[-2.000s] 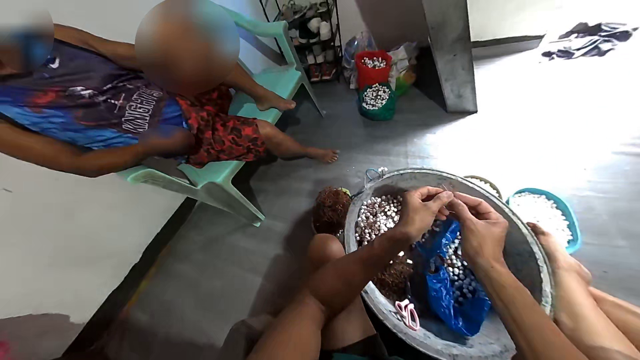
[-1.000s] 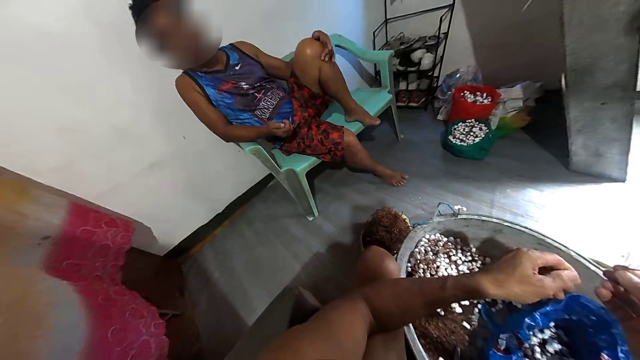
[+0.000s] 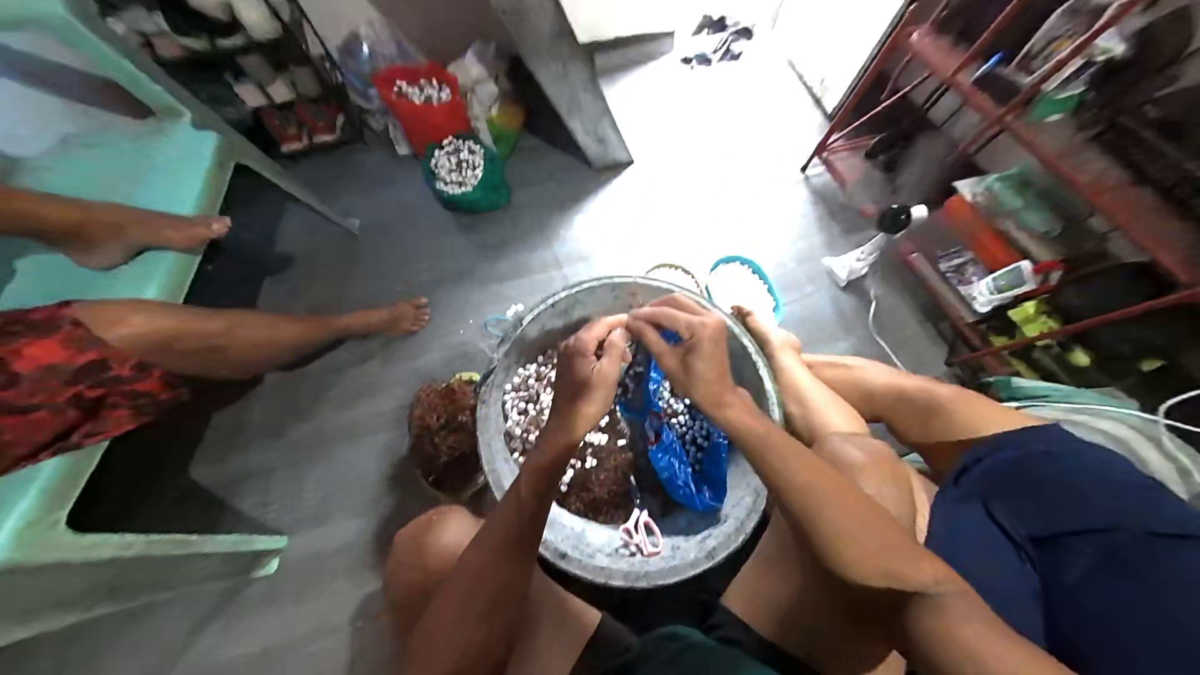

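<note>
Over a wide grey round tub (image 3: 628,570), my left hand (image 3: 592,370) and my right hand (image 3: 689,347) meet fingertip to fingertip. Both have pinched fingers; whatever may be between them is too small to make out. Small white and brownish pieces (image 3: 530,403) lie in the tub's left part, below my left hand. A brown fibrous clump (image 3: 600,486) is near them. Beneath my right hand, a blue plastic bag (image 3: 689,483) holds small greyish pieces (image 3: 689,431). Scissors with pink and white handles (image 3: 641,534) rest at the tub's near side.
A brown fibrous heap (image 3: 442,436) stands left of the tub. Beyond the tub is a turquoise basin (image 3: 776,298) of white pieces. Red (image 3: 427,112) and green (image 3: 483,192) bags stand farther back. Another person's legs (image 3: 272,328) are at left by a green chair; someone in dark blue sits close at right.
The view has swung right since one second ago, bringing in a red metal shelf and the person at right. My hands were apart then; now their fingertips are together over the tub.
</note>
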